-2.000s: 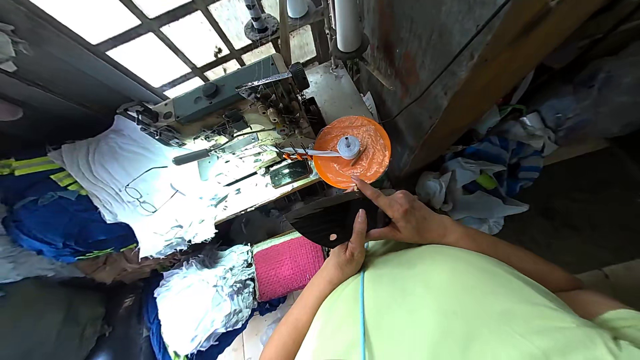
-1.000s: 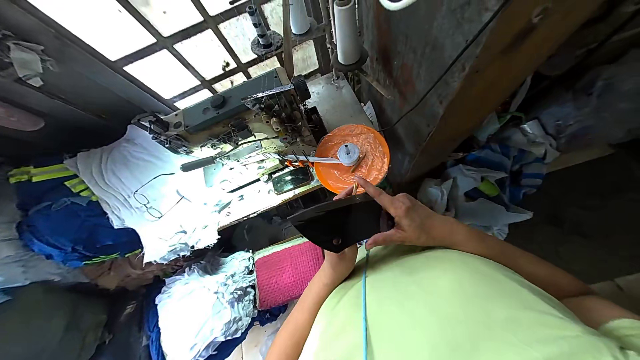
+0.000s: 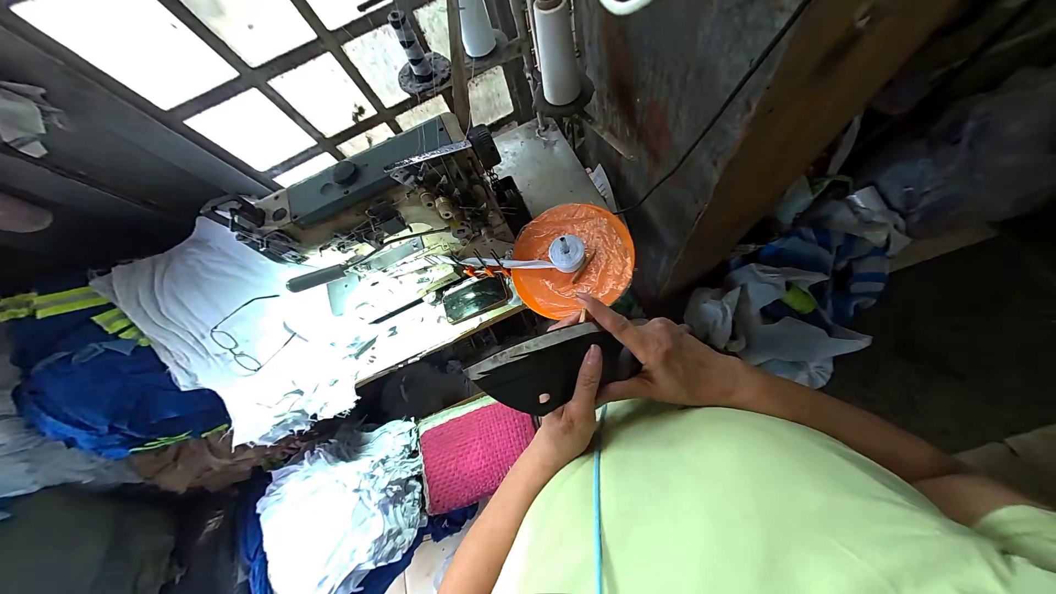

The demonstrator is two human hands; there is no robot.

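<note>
Both hands hold a black, half-round flat piece (image 3: 528, 375) with a pale curved edge, in front of my body. My left hand (image 3: 573, 412) grips it from below, its thumb lying on the dark face near a small hole. My right hand (image 3: 660, 355) holds its right end, index finger reaching towards the rim of an orange round tray (image 3: 615, 285). On that tray sits a white roll of tape (image 3: 567, 253), its strip running left to an industrial sewing machine (image 3: 363, 198). What the piece is, I cannot tell.
Eyeglasses (image 3: 247, 361) lie on white cloth (image 3: 186, 289) at the left. White thread cones (image 3: 557, 58) stand behind the machine. A pink woven cushion (image 3: 474, 454) and a heap of white fabric (image 3: 338, 511) are below the table. A wooden post (image 3: 767, 140) rises at right.
The black piece, low and partly under my hands at first, has been raised and tilted so its pale curved edge shows. My right index finger stays near the orange tray.
</note>
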